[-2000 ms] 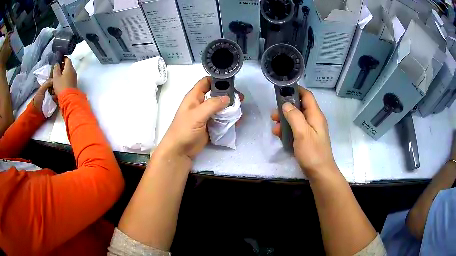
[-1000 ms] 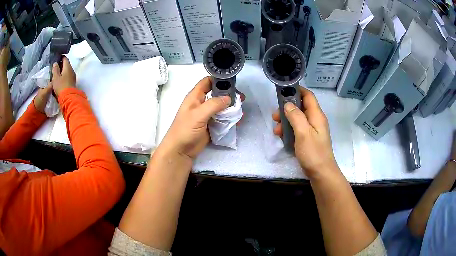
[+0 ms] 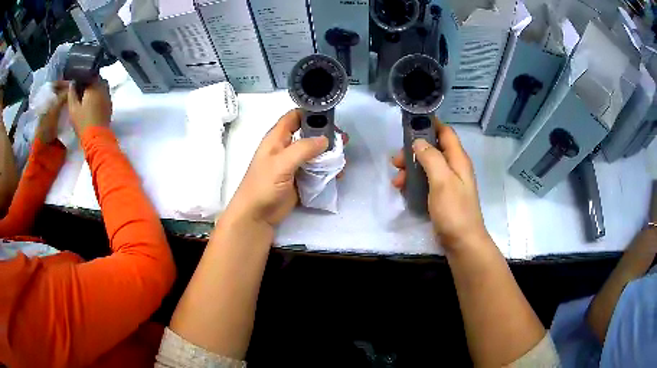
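Observation:
My left hand [image 3: 270, 172] holds a dark grey handheld fan [image 3: 318, 85] upright by its handle, with the thumb just below a dark oval. A white crinkled bag [image 3: 320, 181] is around the lower handle. My right hand [image 3: 450, 183] holds a second grey handheld fan [image 3: 418, 85] upright by its handle, thumb on the front. Both ring heads face me, side by side and apart. Filmy clear material [image 3: 389, 190] shows beside the right fan's handle.
Grey-blue retail boxes [image 3: 233, 47] line the back, with open ones [image 3: 565, 108] at right. Another grey fan [image 3: 395, 13] stands behind. A white bundle [image 3: 205, 144] lies left, a slim dark bar [image 3: 590, 198] right. A person in orange sleeves [image 3: 126, 194] holds a fan; light-blue clothing [image 3: 630, 316] shows at right.
The right fan's head has moved slightly right and up, and its handle is more upright. The left fan has barely moved. The neighbour's hands and fan have shifted at left.

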